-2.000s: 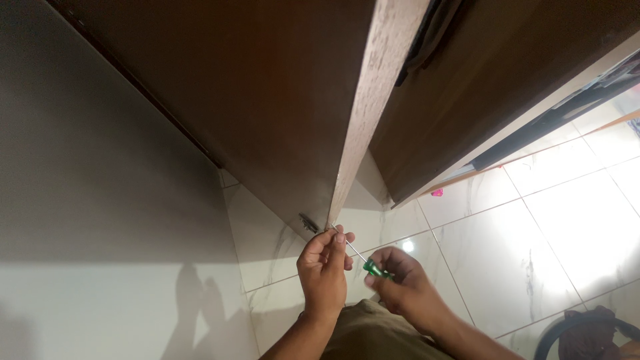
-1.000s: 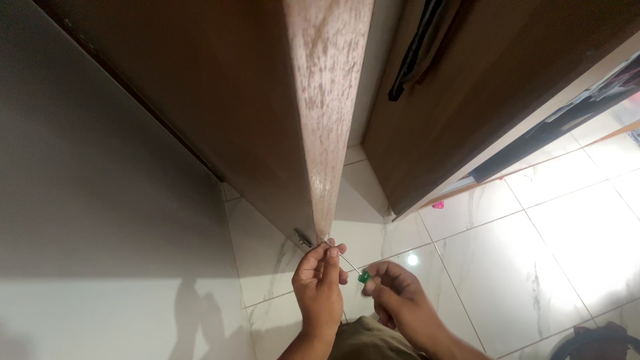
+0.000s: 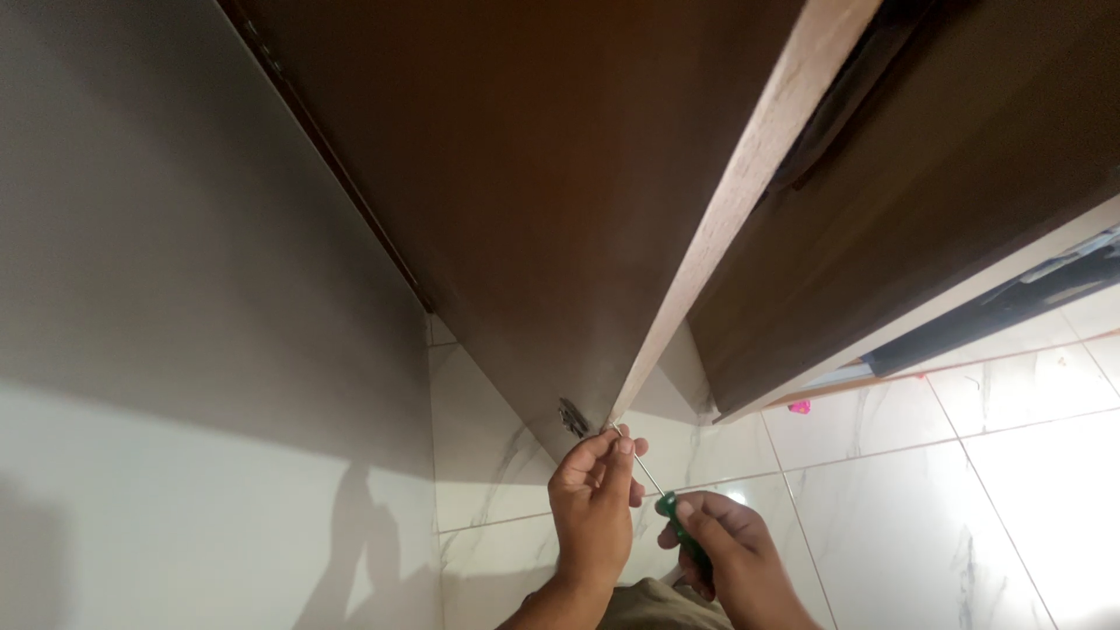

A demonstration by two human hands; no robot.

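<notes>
My right hand (image 3: 731, 547) grips the green handle of a screwdriver (image 3: 648, 475), whose thin metal shaft slants up and left. Near the shaft's tip, the fingers of my left hand (image 3: 599, 499) pinch around it at the narrow edge of a brown wooden door (image 3: 560, 192). Whether a screw lies between those fingers cannot be made out. A metal door handle (image 3: 575, 418) sticks out from the door's left face, just above my left hand.
A pale wall (image 3: 219, 350) stands to the left. At the right is a dark wooden cabinet (image 3: 840, 280) with dark items beside it. A small pink object (image 3: 800, 407) lies on the marble-look tile floor (image 3: 884, 516).
The door's edge looked broad one second ago and looks narrow now, with more of its left face in view. Both hands stay at the edge, with the screwdriver still held.
</notes>
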